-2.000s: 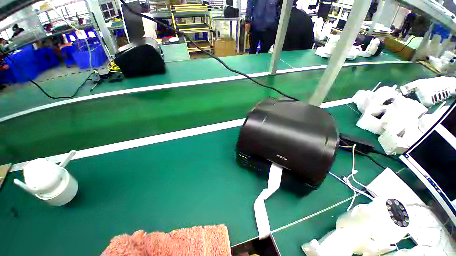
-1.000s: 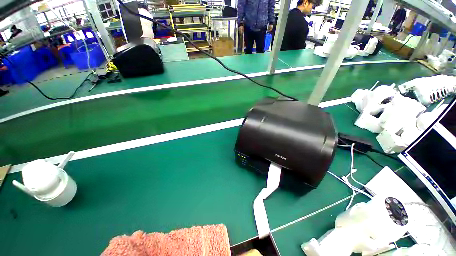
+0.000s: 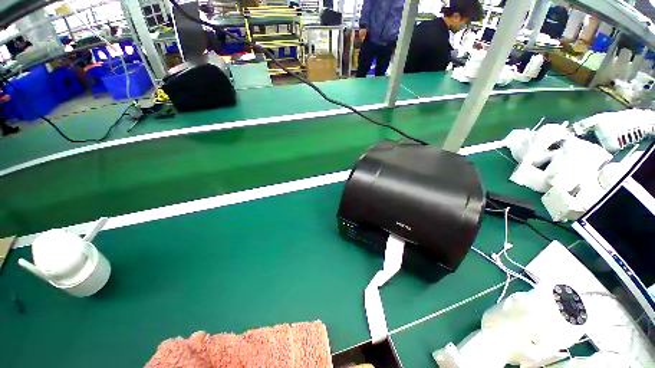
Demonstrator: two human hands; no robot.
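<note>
Neither of my hands is in view. A black label printer (image 3: 413, 198) stands on the green bench, with a white label strip (image 3: 381, 287) curling from its front down to a dark open box (image 3: 370, 353) at the bottom edge. A white security camera (image 3: 535, 323) with a dark dotted lens ring lies at the lower right, partly cut off. Another white camera (image 3: 70, 262) with two antennas stands alone at the left. A pink fluffy cloth (image 3: 248, 348) lies at the bottom edge, cut off by it.
A monitor (image 3: 625, 219) stands at the right edge. More white cameras (image 3: 567, 165) and a black power adapter (image 3: 511, 206) with cables lie behind. A metal post (image 3: 492, 75) rises past the white rail. A black printer (image 3: 201, 85) stands across the line. Two people are at the back.
The two people at the back have shifted; the dark-clothed one now shows more to the right, head bent. Something pale in the box at the bottom edge has moved slightly. The bench things have not moved.
</note>
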